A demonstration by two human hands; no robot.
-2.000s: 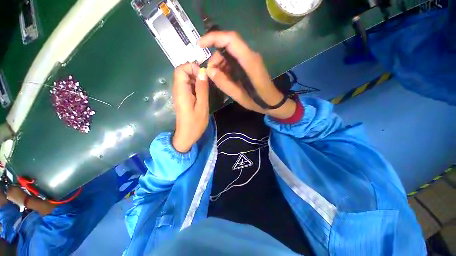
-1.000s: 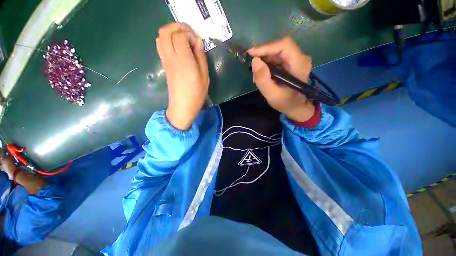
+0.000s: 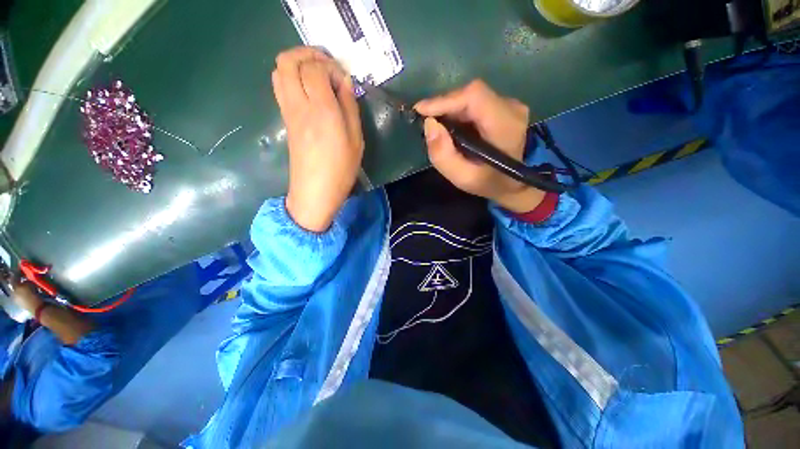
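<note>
The phone assembly [image 3: 351, 37], a silver-white rectangle with a dark slot, lies on the green bench mat, its far end cut off by the top edge. My left hand [image 3: 320, 131] is at its near left corner, fingertips bent down and together; whether they pinch a small component is hidden. My right hand [image 3: 478, 140] holds the black soldering iron [image 3: 500, 160] like a pen. Its narrow tip points left to the phone's near end, close to my left fingertips; contact is unclear. A pile of purplish-pink and silver components [image 3: 120, 136] lies on the left.
A thin wire strand [image 3: 208, 153] lies by the pile. A yellow round tub [image 3: 579, 10] is at the top right, black bench equipment [image 3: 693, 22] beyond it. A pale curved strip [image 3: 75, 74] runs along the left. Another person's arm [image 3: 66, 324] and red leads [image 3: 37, 276] are at lower left.
Two seconds ago my hands met over the phone's near end with something small and yellow between them. They have since parted, and the iron, then turned back, now points at the phone.
</note>
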